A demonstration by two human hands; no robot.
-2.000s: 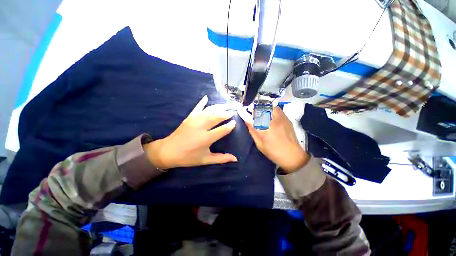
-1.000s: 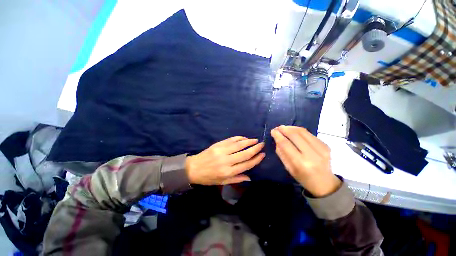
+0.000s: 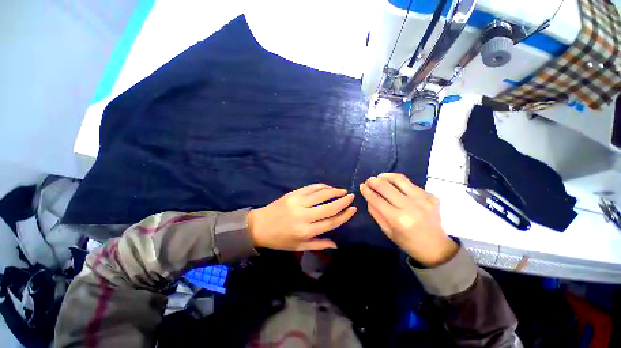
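The dark navy garment panel (image 3: 225, 129) lies on the white table, mostly left of the needle, its right part under the brightly lit presser foot (image 3: 381, 107). A narrow strip (image 3: 378, 146) with visible edges runs from the foot towards my hands. My left hand (image 3: 303, 219) rests on the panel's near edge, fingertips beside the strip. My right hand (image 3: 405, 214) has its thumb and fingers together on the cloth at the strip's near end, seemingly pinching it. The fingertips of both hands nearly meet. A bluish-grey attachment (image 3: 423, 112) sits right of the foot.
The white machine head has a tension dial (image 3: 498, 50) and checked cloth (image 3: 579, 61) round its arm. Small dark cut pieces (image 3: 521, 173) lie at right with black-and-silver thread snips (image 3: 500, 209) beside them. Grey-black cloth pieces (image 3: 27, 272) are heaped at lower left, near a blue crate (image 3: 208, 277).
Both hands have moved from beside the needle towards the table's front edge. The panel has shifted nearer me, exposing the strip before the foot. In the last second the hands have barely moved.
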